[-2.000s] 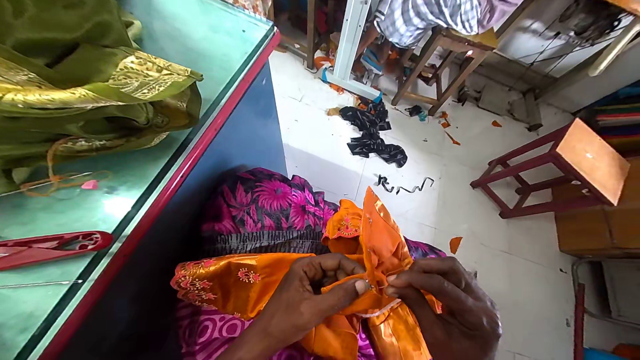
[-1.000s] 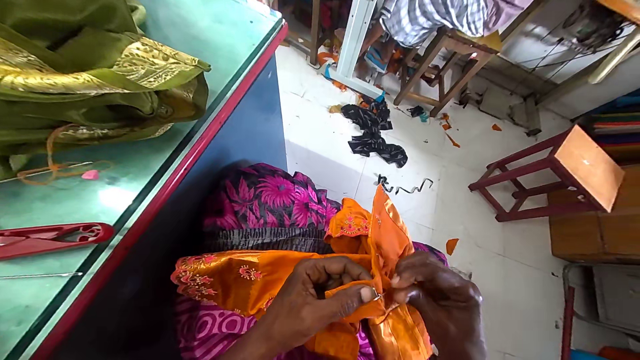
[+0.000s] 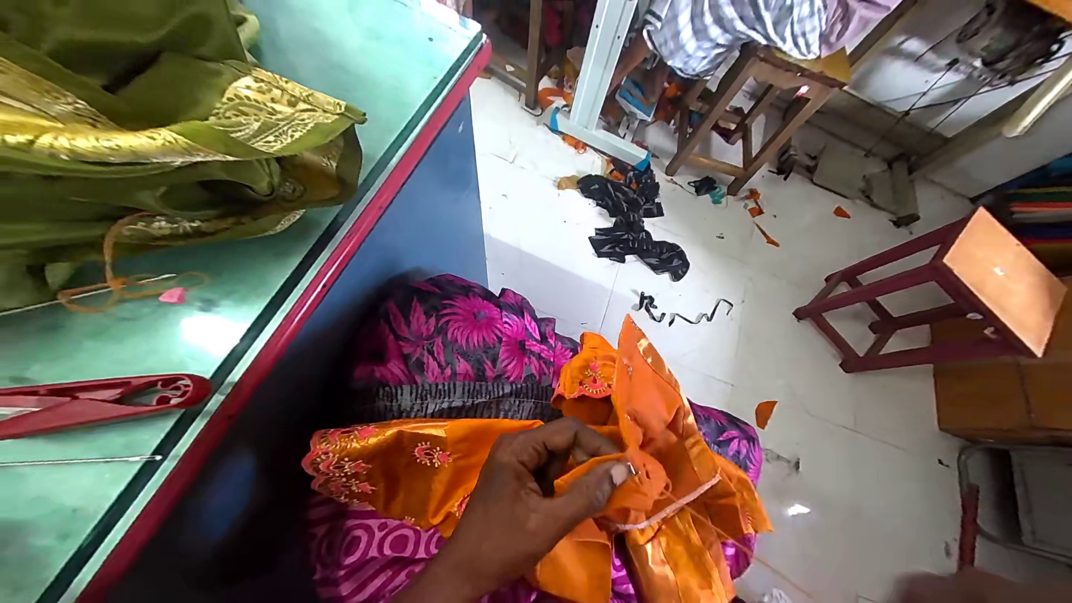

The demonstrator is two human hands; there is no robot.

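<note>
My left hand (image 3: pixel 544 494) pinches the folded edge of an orange satin garment (image 3: pixel 662 419) between thumb and fingers, over my lap. A small metallic tip shows beside the thumb. The garment has embroidered ends, one spread left of the hand, and a pale trim strip. An orange thread (image 3: pixel 775 569) runs from near the pinch down toward the lower right. My right hand (image 3: pixel 950 584) is a blurred shape at the bottom right edge, away from the cloth; its fingers cannot be made out. Purple and black floral cloth (image 3: pixel 469 327) covers my lap.
On the glass-topped counter (image 3: pixel 276 335) at left lie olive and gold fabric (image 3: pixel 167 126), a red-handled tool (image 3: pixel 109 398) and a thin metal rod (image 3: pixel 75 461). Black cloth scraps (image 3: pixel 632 222) lie on the floor. A stool (image 3: pixel 921 293) stands right; a person in checked clothing (image 3: pixel 737 33) sits beyond.
My right hand has left the orange garment, where it was beside the left hand, and moved to the lower right edge. My left hand keeps its pinch on the cloth.
</note>
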